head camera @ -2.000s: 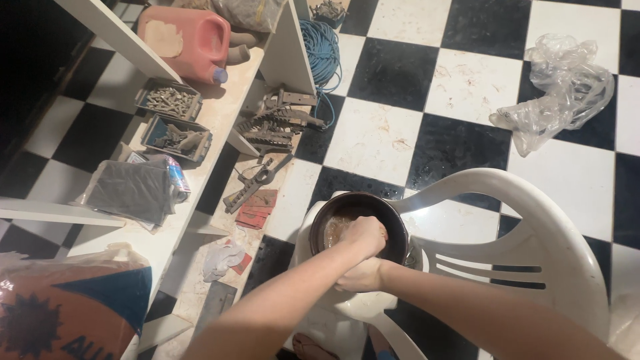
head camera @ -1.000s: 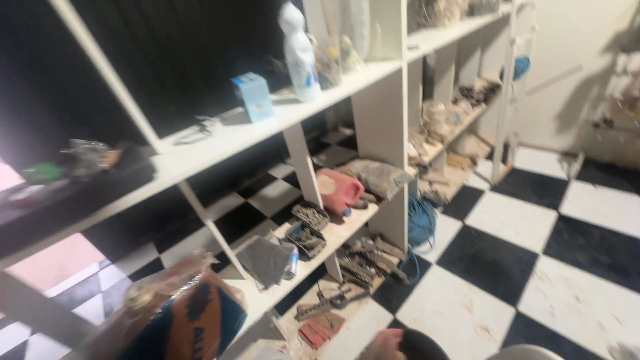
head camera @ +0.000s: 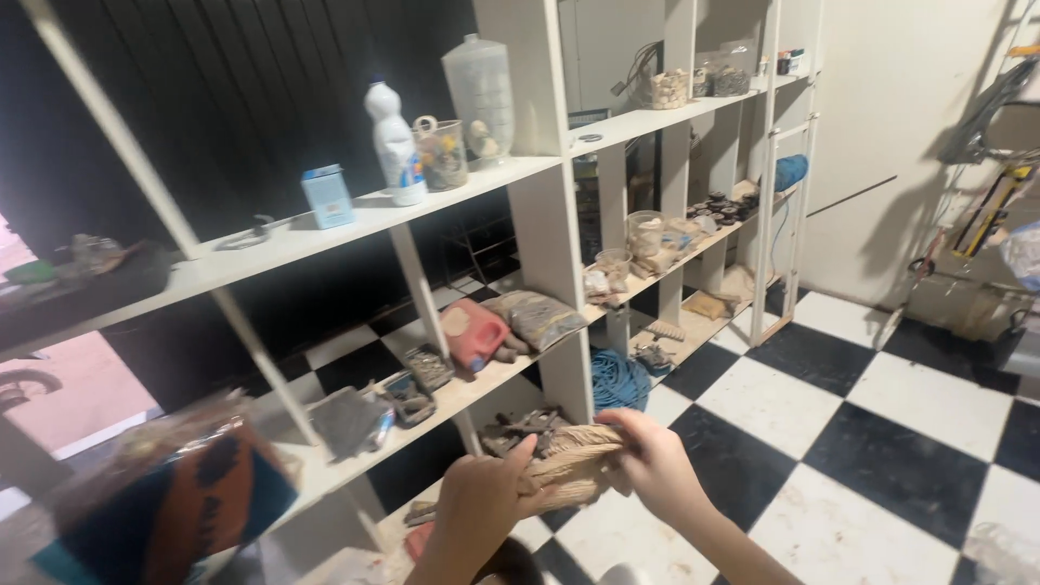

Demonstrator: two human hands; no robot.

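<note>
A crumpled tan ribbed cloth (head camera: 573, 467) is held up between both hands, in front of the lower shelves. My left hand (head camera: 487, 487) grips its left side, with the thumb on top. My right hand (head camera: 650, 455) holds its right edge between thumb and fingers. Below my left hand, the dark brown rim of a bowl (head camera: 516, 565) shows at the bottom edge, mostly hidden by the hand and forearm. Behind the cloth lie rusty metal parts (head camera: 520, 431) on the lowest shelf.
White shelving (head camera: 528, 357) holds a red plastic jug (head camera: 471, 333), small trays of hardware (head camera: 410, 398), a white bottle (head camera: 394, 146) and a light-blue box (head camera: 327, 197). A coil of blue rope (head camera: 617, 380) lies on the checkered floor (head camera: 756, 447). A printed bag (head camera: 195, 479) is at lower left.
Two seconds ago both hands were together in the dark bowl; now they are raised and hold the tan cloth. The view has swung up toward the shelves.
</note>
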